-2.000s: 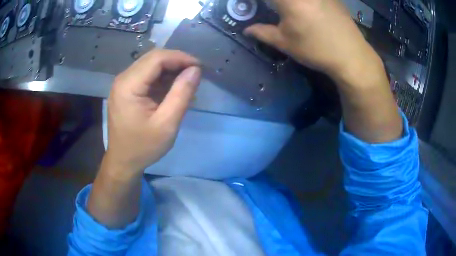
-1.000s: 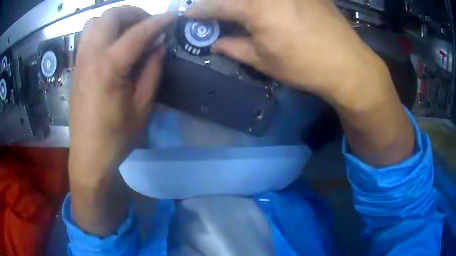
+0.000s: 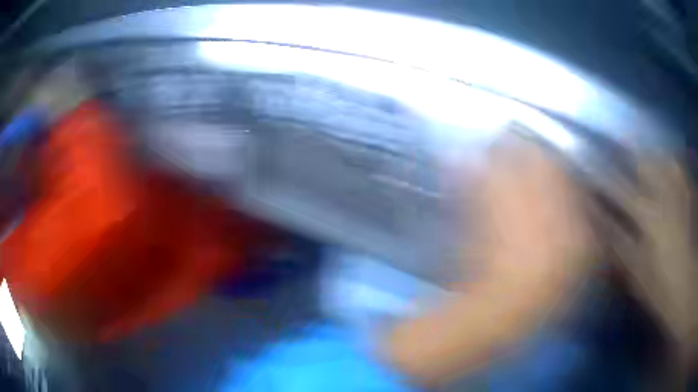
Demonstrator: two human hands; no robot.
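The view is strongly blurred. My left hand [image 3: 528, 207] is a smeared shape right of centre, over the bench, with its forearm running down to a blue sleeve. Its fingers cannot be made out. My right hand [image 3: 666, 222] is a blurred shape at the right edge, partly cut off. Whether either hand holds anything cannot be told. Grey plate assemblies [image 3: 329, 172] lie in a row on the bench, left of my left hand. Their discs and details are smeared.
A person in an orange-red smock [image 3: 92, 214] sits close on the left, with a blurred hand [image 3: 61, 88] near the bench's far left. A bright curved metal edge [image 3: 306, 23] runs across the top. The floor [image 3: 184, 344] shows dark below.
The view has swung left and blurred. My hands now appear farther right, the neighbour fills more of the left, and the plate assembly between my hands can no longer be made out.
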